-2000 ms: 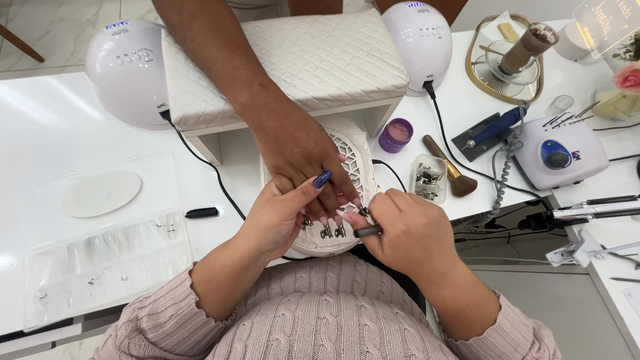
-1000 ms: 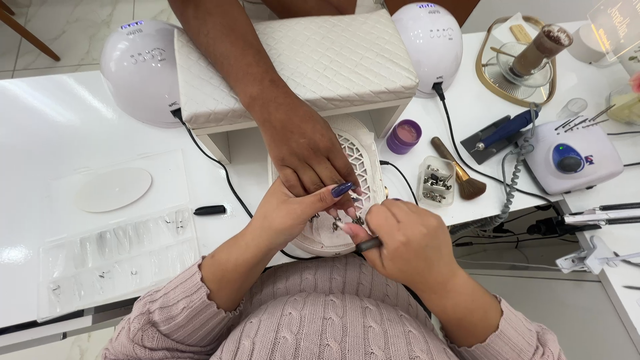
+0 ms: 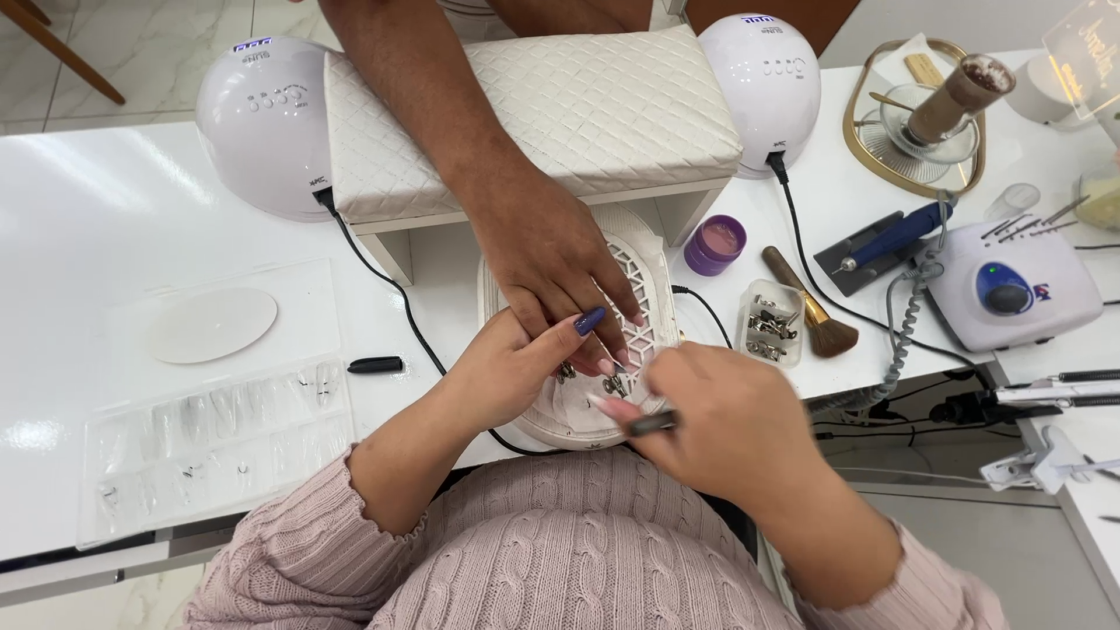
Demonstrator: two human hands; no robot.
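My left hand (image 3: 516, 363) holds the fingers of another person's hand (image 3: 556, 249), its blue-nailed thumb lying over them. That hand reaches down over a white quilted armrest (image 3: 586, 109). Close by at the right, my right hand (image 3: 717, 411) is closed around a dark, pen-like tool (image 3: 653, 423); its motion is blurred and most of the tool is hidden. Small metal clips (image 3: 615, 383) are at the other person's fingertips. Below the hands lies a white nail dust collector (image 3: 647, 262) with a patterned grille.
Nail lamps (image 3: 262, 122) flank the armrest. At right are a purple jar (image 3: 716, 245), a box of metal clips (image 3: 771, 324), a brush (image 3: 818, 319), a nail drill's handpiece (image 3: 897, 234) and its control unit (image 3: 1015, 284). A case of nail tips (image 3: 219, 420) and a black cap (image 3: 375, 365) lie left.
My right hand has moved slightly away from the other person's fingertips, with the dark tool in it. My left hand keeps its hold on the fingers.
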